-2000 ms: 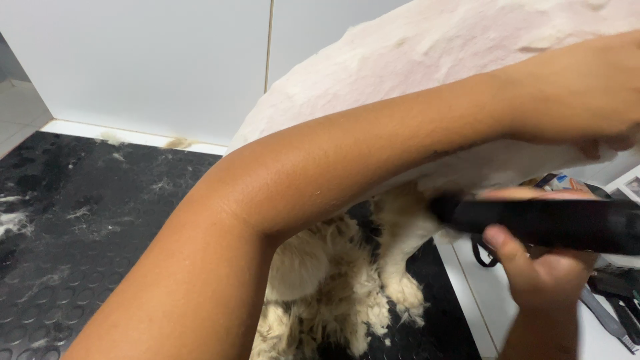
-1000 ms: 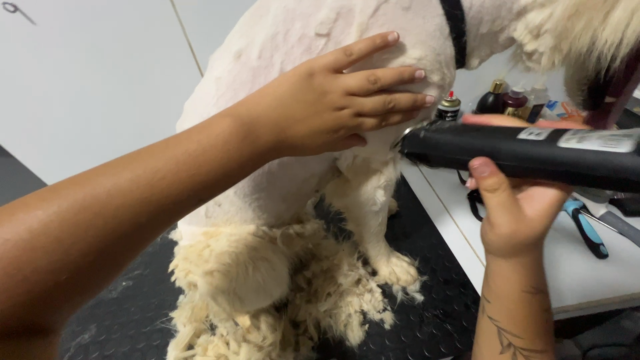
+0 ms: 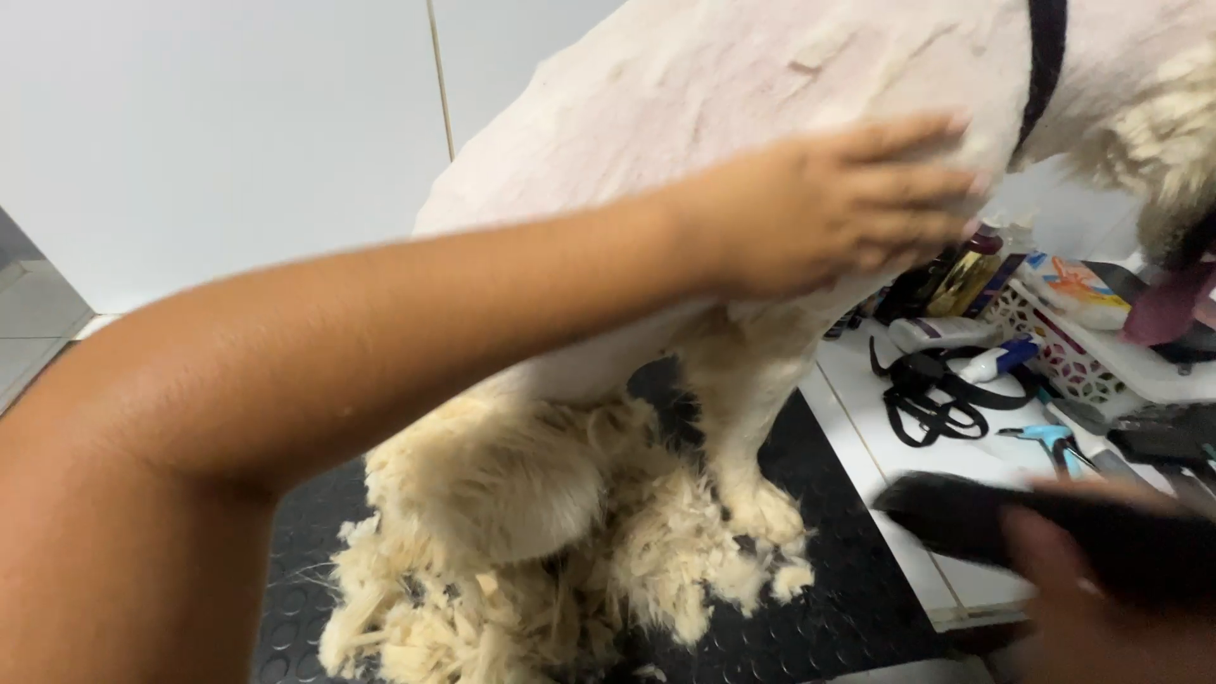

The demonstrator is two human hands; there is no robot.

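A cream-coated dog, its back and side clipped short, is on a black rubber mat and wears a dark collar. My left hand rests flat on its shoulder, fingers pointing toward the collar. At the lower right, my right hand holds black hair clippers, blurred and apart from the dog. Longer fur remains on the rear leg and around the front leg. Loose clumps of cut fur lie about the paws.
On the white tiled counter at right are black straps, a white tube with a blue cap, a blue-handled tool, bottles and a white perforated basket. A white wall stands behind the dog.
The clippers were against the dog's front shoulder one second ago; my right hand has drawn them away, down and to the right. My left hand still lies on the dog's shoulder.
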